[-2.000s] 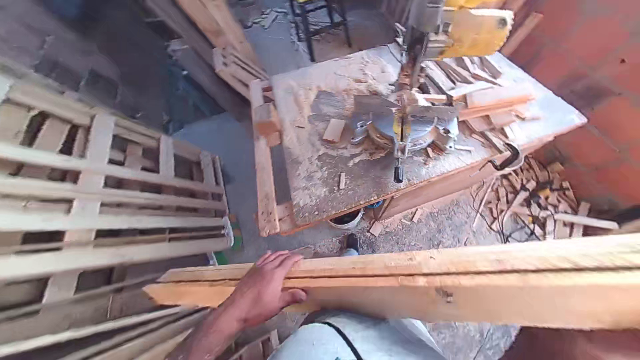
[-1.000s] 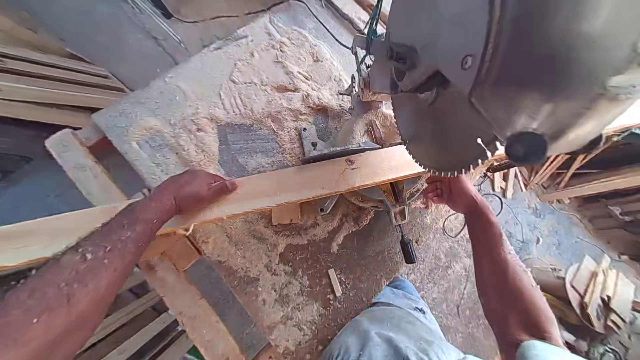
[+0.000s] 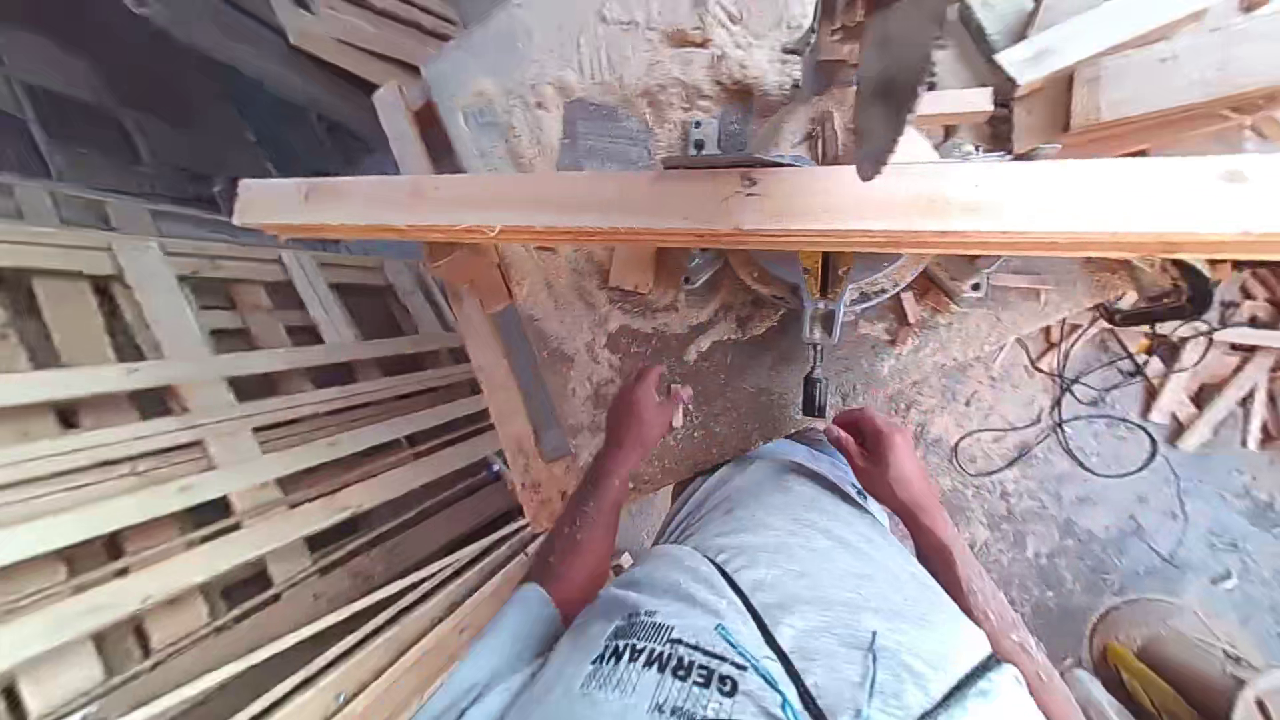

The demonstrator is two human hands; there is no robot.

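Observation:
A long wooden board [image 3: 560, 205] lies across the base of the miter saw [image 3: 870, 275], spanning most of the view. Above it shows the saw's toothed blade [image 3: 895, 80], its tip overlapping the board's upper edge. My left hand [image 3: 645, 415] hovers over the dusty worktable, fingers apart, beside a small wood chip [image 3: 677, 405]; whether it touches the chip is unclear. Just right of the saw's black front handle [image 3: 815, 395], my right hand [image 3: 875, 450] is close to my body with its fingers curled. Neither hand touches the board.
Wooden pallets [image 3: 230, 440] stand at the left. Offcuts [image 3: 1160, 100] lie behind the board at upper right. A black cable [image 3: 1060, 430] coils on the right above scrap wood [image 3: 1230, 380]. A round container [image 3: 1170, 650] sits at lower right. Sawdust covers the worktable [image 3: 590, 340].
Both hands have come away from the board and back toward my body. The board now lies straighter across the saw, and its left end is in view.

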